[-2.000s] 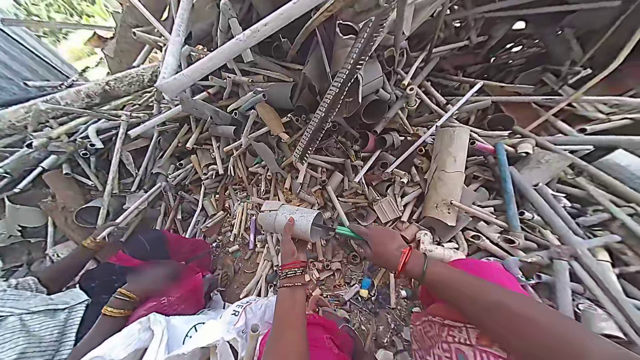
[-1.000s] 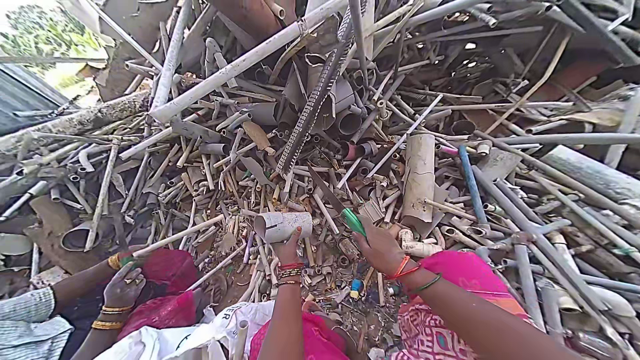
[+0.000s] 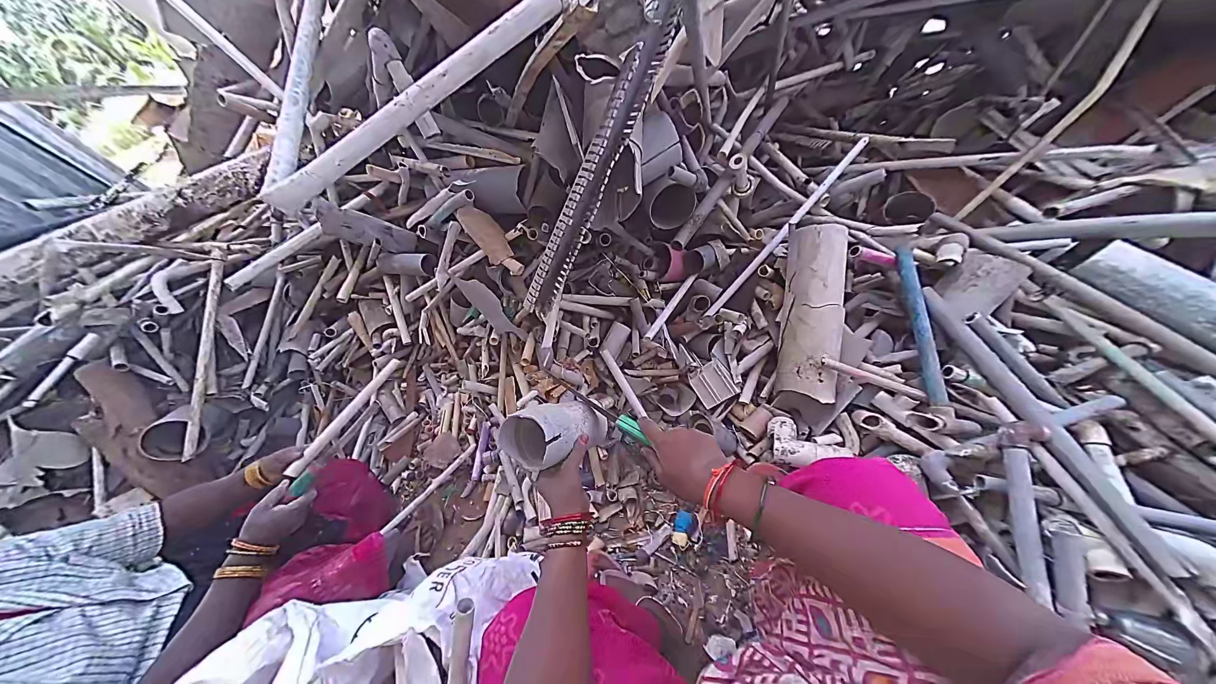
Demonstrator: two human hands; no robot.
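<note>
My left hand (image 3: 564, 480) grips a short, wide piece of grey-white plastic pipe (image 3: 562, 429) from below, its open end facing left, with a dark slit or mark at the rim. In my right hand (image 3: 686, 456) is a green-handled blade (image 3: 631, 429), probably a knife; its dark blade runs up and left behind or against the pipe's right end. The exact contact cannot be told. Below my right hand a small blue and yellow fitting (image 3: 682, 528) lies among scraps on the ground.
Cut pipes and fittings heap up all around. A long white pipe (image 3: 408, 109) slants across the upper left; a wide pipe (image 3: 813, 313) stands right of centre, near a blue pipe (image 3: 920, 328). A co-worker's hands (image 3: 275, 508) hold a thin pipe at left. A white sack (image 3: 380, 617) lies between us.
The green-handled blade was raised above the pipe piece a second ago and is now lower, at its right end. The pipe's open end has turned more toward the view.
</note>
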